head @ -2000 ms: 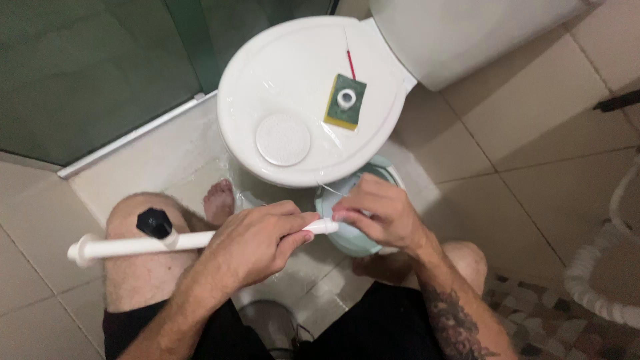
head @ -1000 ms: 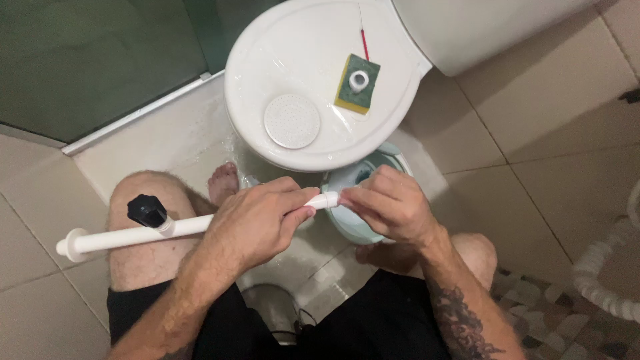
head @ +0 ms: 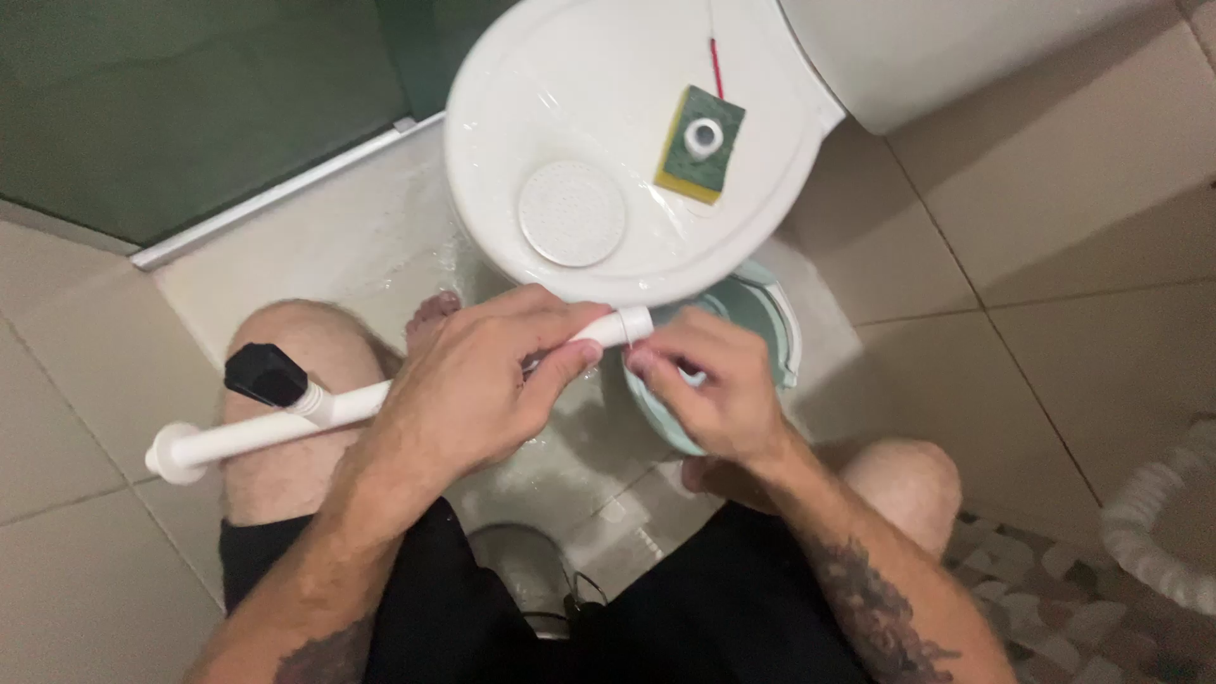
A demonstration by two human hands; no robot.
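A white plastic shower arm [head: 256,435] with a flange at its far left end and a black knob [head: 266,374] on a side branch lies across my left thigh. My left hand [head: 484,380] is closed around its right part, thumb near the tip. At the white threaded end [head: 635,324], my right hand [head: 712,380] pinches something thin with thumb and fingertips, perhaps white tape; it is too small to tell. On the closed toilet lid [head: 589,85] rest a round perforated shower plate [head: 572,214] and a green and yellow sponge [head: 698,171] with a small white ring fitting [head: 703,139] on top.
A pale green bucket [head: 665,418] stands below the lid, partly behind my right hand. A thin red-ended tool [head: 716,68] lies beside the sponge. The glass shower screen [head: 190,95] is at upper left, and a white corrugated hose [head: 1149,522] at the right edge.
My right hand has shifted slightly around the pipe's end, while my left hand keeps its hold. The black knob has turned with the pipe since the earliest frame.
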